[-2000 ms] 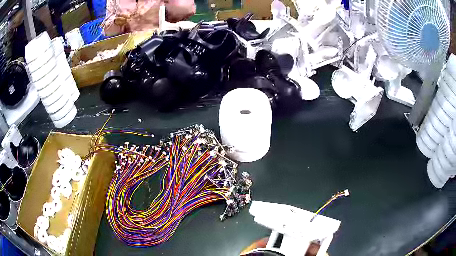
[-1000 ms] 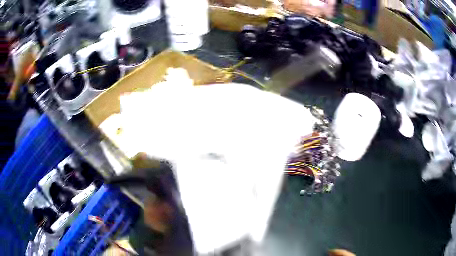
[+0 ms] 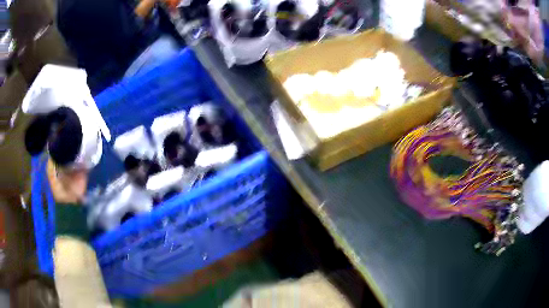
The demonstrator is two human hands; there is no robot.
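Note:
My left hand is at the left, blurred, gripping a white subassembly with black round parts, held over the left end of a blue crate. The hand is partly hidden behind the piece. Several similar white pieces with black parts stand in rows inside the crate. My right hand is not in view. Beige and green cloth shows at the bottom edge; I cannot tell which part of me it covers.
The bench edge runs diagonally right of the crate. On the bench are a carton of small white rings, a looped wire harness bundle, black shells, a white roll and more subassemblies at the top.
The view has swung left and down from the bench to the blue crate. The white subassembly, earlier large and close in front, is now at the far left in my left hand.

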